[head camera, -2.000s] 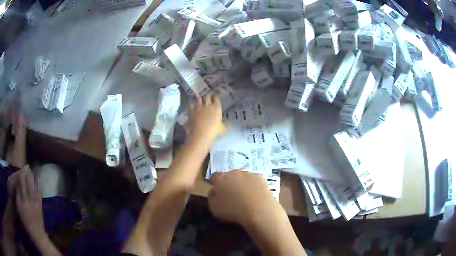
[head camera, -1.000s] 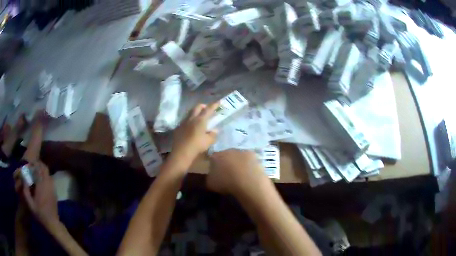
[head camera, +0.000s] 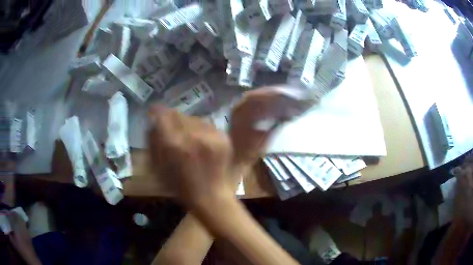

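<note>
My forearms cross. My left hand (head camera: 259,121) is right of my right hand, blurred, its fingers toward the right; pale blurred patches show at them, and I cannot tell what it holds. My right hand (head camera: 189,152) is blurred with its fingers curled, over the table's front part; its grip is hidden. A printed carton (head camera: 196,98) lies just behind my hands. Flat cartons (head camera: 316,173) are fanned at the front edge, right of my hands. Two white wrapped bundles (head camera: 118,124) and a long narrow printed carton (head camera: 101,168) lie to the left.
Many erected cartons (head camera: 277,44) are heaped at the back. A white sheet (head camera: 337,124) lies on the brown table board (head camera: 402,121) at the right. Other people's hands show at the lower left and right edge. A single box (head camera: 440,127) lies far right.
The view has turned right, so the table things sit further left. My left hand has left the carton and crossed rightward. My right hand has lifted off the leaflets and now appears left of it.
</note>
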